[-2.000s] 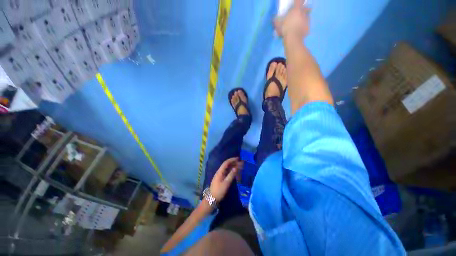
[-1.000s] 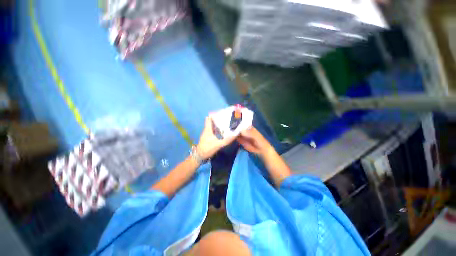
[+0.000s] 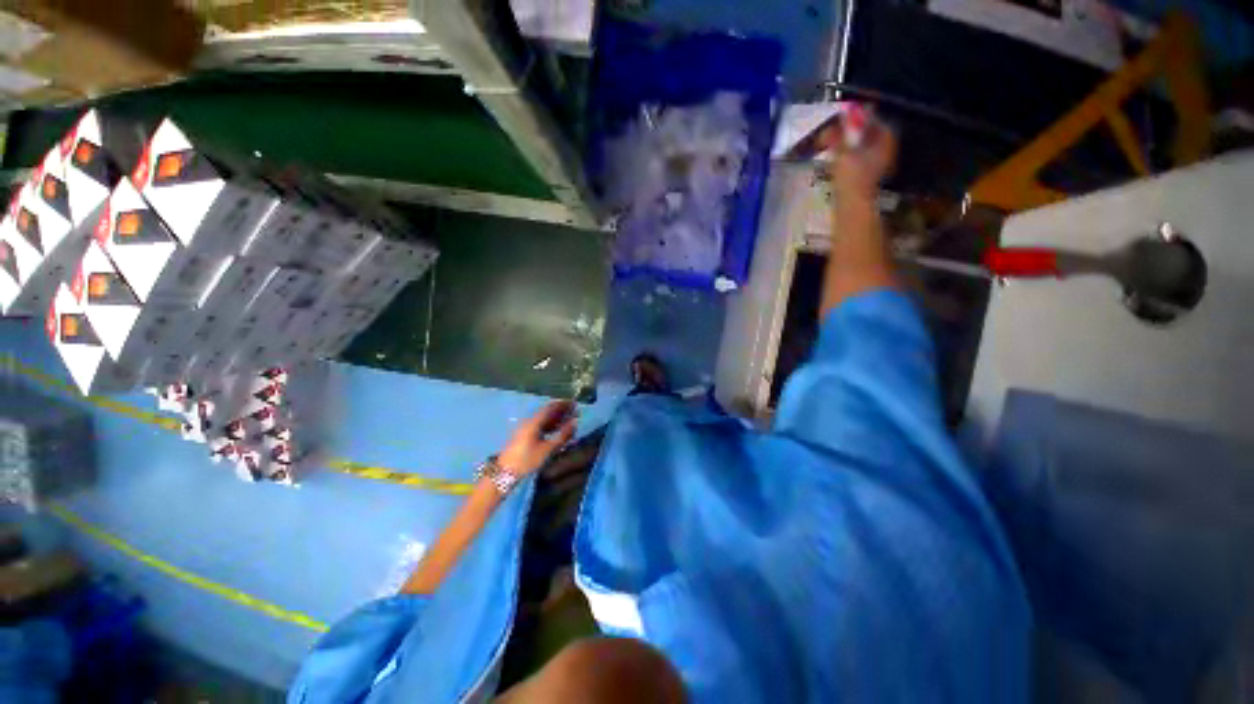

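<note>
My right hand (image 3: pixel 864 149) is stretched out at the upper right, over the dark conveyor's near end. Its fingers are closed on a small white retail box (image 3: pixel 805 127) with a red corner; the hand is small and blurred. My left hand (image 3: pixel 539 437) hangs low at the centre, fingers apart, holding nothing, with a metal watch at the wrist. A stack of boxes (image 3: pixel 255 282) stands in tiers at the left on the green-topped bench, with the dark device pictures facing out.
A blue bin (image 3: pixel 759 179) with whitish scrap lies ahead. A red-handled lever (image 3: pixel 1025 261) sits on the pale machine cover (image 3: pixel 1100 344). A yellow-orange bracket (image 3: pixel 1100 117) stands behind it. A shelf post (image 3: pixel 516 117) crosses above the bench. A loose box pile (image 3: pixel 255 429) lies beyond the stack.
The view has swung to the right towards the machine. My hands, together on a box a second ago, are now apart; my right arm reaches out and my left hand is empty.
</note>
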